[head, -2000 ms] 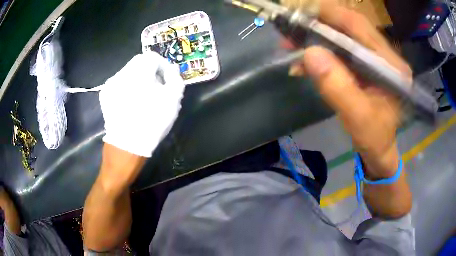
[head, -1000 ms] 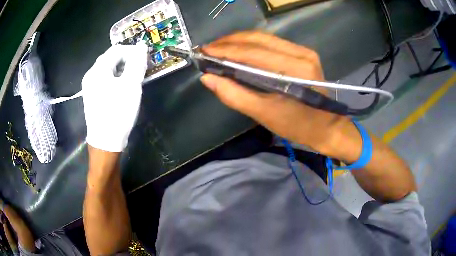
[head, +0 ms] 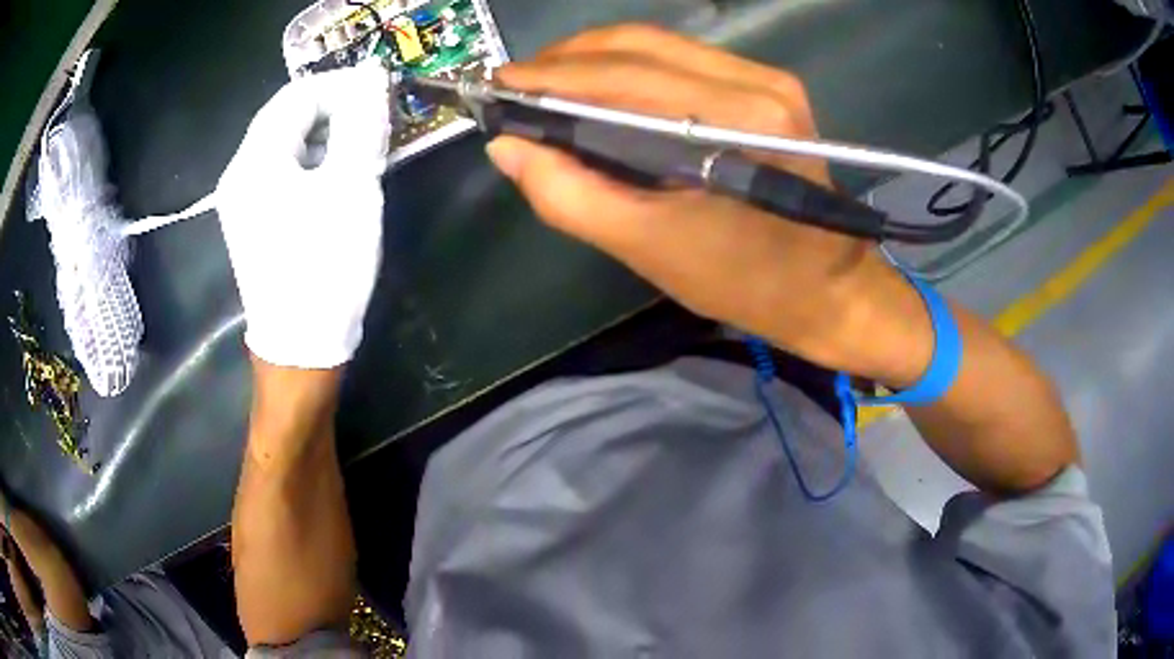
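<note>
The open white socket housing (head: 493, 41) lies at the top of the view, its top cut off by the edge. The green circuit board (head: 453, 35) with coloured parts shows inside it. My gloved left hand (head: 309, 206) is at the housing's lower left side; its fingertips reach the housing, and what they pinch is hidden. My bare right hand (head: 670, 193) holds the soldering iron (head: 592, 144), its metal tip pointing left into the housing near the left fingertips. Whether the tip touches a contact is too small to tell. A white cord runs from the left hand to the bundled power cord (head: 93, 251).
Loose brass contact strips (head: 52, 384) lie on the dark mat (head: 451, 270) at the far left. The iron's black cable (head: 998, 161) hangs at the right bench edge. Another person's arm (head: 49, 566) is at the lower left. A tray edge shows at the top.
My right hand came in from the right, bringing the iron's tip to the housing. Since one second ago the housing and both hands sit slightly higher in view. The blue disc has left the view.
</note>
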